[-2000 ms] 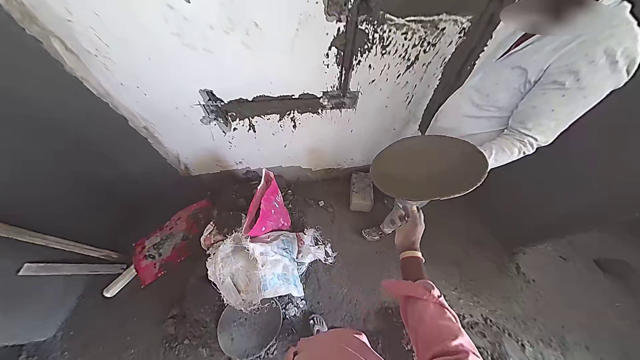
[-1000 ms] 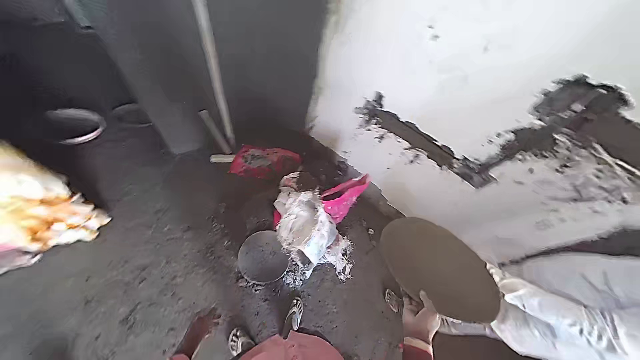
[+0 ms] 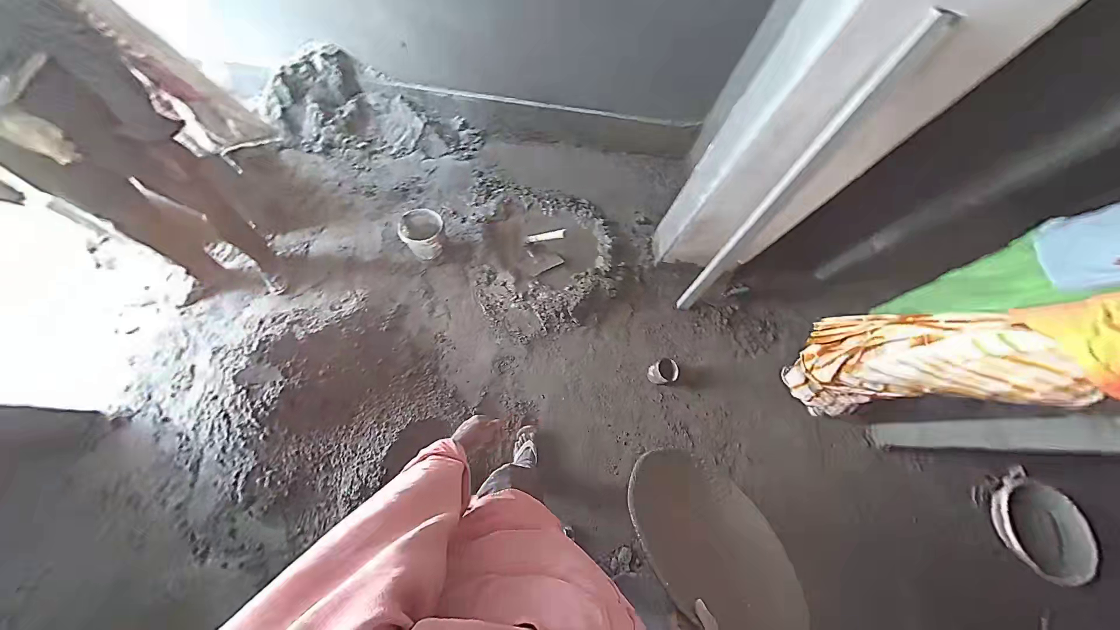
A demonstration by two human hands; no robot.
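Note:
At the bottom, my right hand [image 3: 704, 615] shows only a fingertip or thumb at the edge of a round, shallow mortar pan [image 3: 722, 547]. The pan is tilted beside my pink clothing, and the rest of that hand is hidden or out of frame. My left hand [image 3: 479, 431] reaches out of a long pink sleeve, low over the floor near my foot, with nothing plainly in it; its fingers are too small to read. Ahead, a tool with a pale handle [image 3: 547, 235] and a flat blade lies in a ring of wet mortar [image 3: 573, 262].
A bucket [image 3: 422, 233] stands left of the mortar ring, a small cup [image 3: 663, 372] to its right. Sandy heaps [image 3: 315, 96] lie left. A pole [image 3: 814, 157] leans by a pillar. Patterned cloth [image 3: 945, 359] and a basin [image 3: 1046, 531] are at right. A blurred figure [image 3: 166, 166] is upper left.
The view has swung far round, away from the white wall and the co-worker. The pan, earlier near the co-worker's arm, is now low beside my clothing, still at my right hand.

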